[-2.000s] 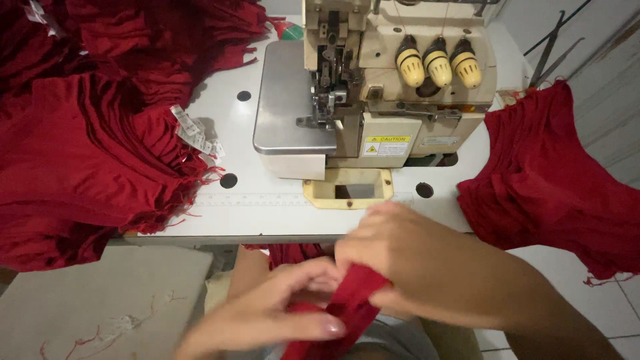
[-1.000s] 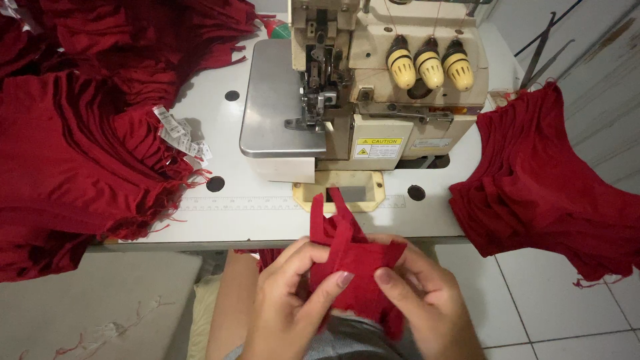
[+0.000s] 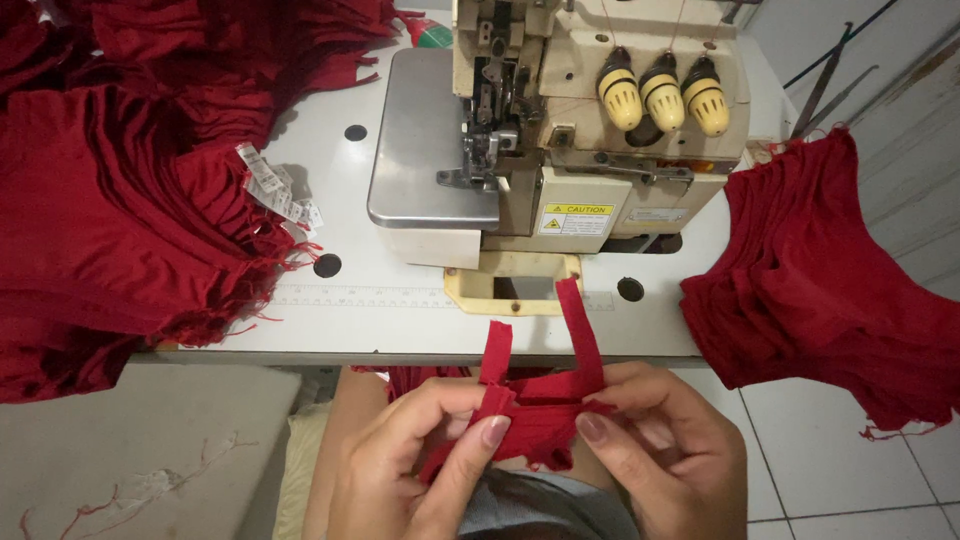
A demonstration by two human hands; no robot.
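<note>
Between my two hands, just in front of the table's edge, is a red fabric piece (image 3: 544, 427) with two narrow strips standing up from it. My left hand (image 3: 431, 450) pinches its left side between thumb and fingers, near the base of the shorter strip (image 3: 496, 352). The right side is pinched by my right hand (image 3: 660, 442), close to the base of the longer strip (image 3: 581, 334). Beyond the hands stands an overlock sewing machine (image 3: 577, 202) with a metal work plate (image 3: 427, 142); its presser foot (image 3: 465, 178) has no fabric under it.
Stacked red garments (image 3: 135, 217) with white labels (image 3: 274, 184) cover the table's left side. Another red stack (image 3: 810, 277) hangs over its right edge. Tweezers-like metal tools (image 3: 825, 86) stand behind that stack. A pale surface with loose threads (image 3: 127, 487) lies lower left.
Two seconds ago my hands were close together and blurred over the red fabric. Now they are apart, one at each side of it, and the two strips stand upright and more spread than one second ago.
</note>
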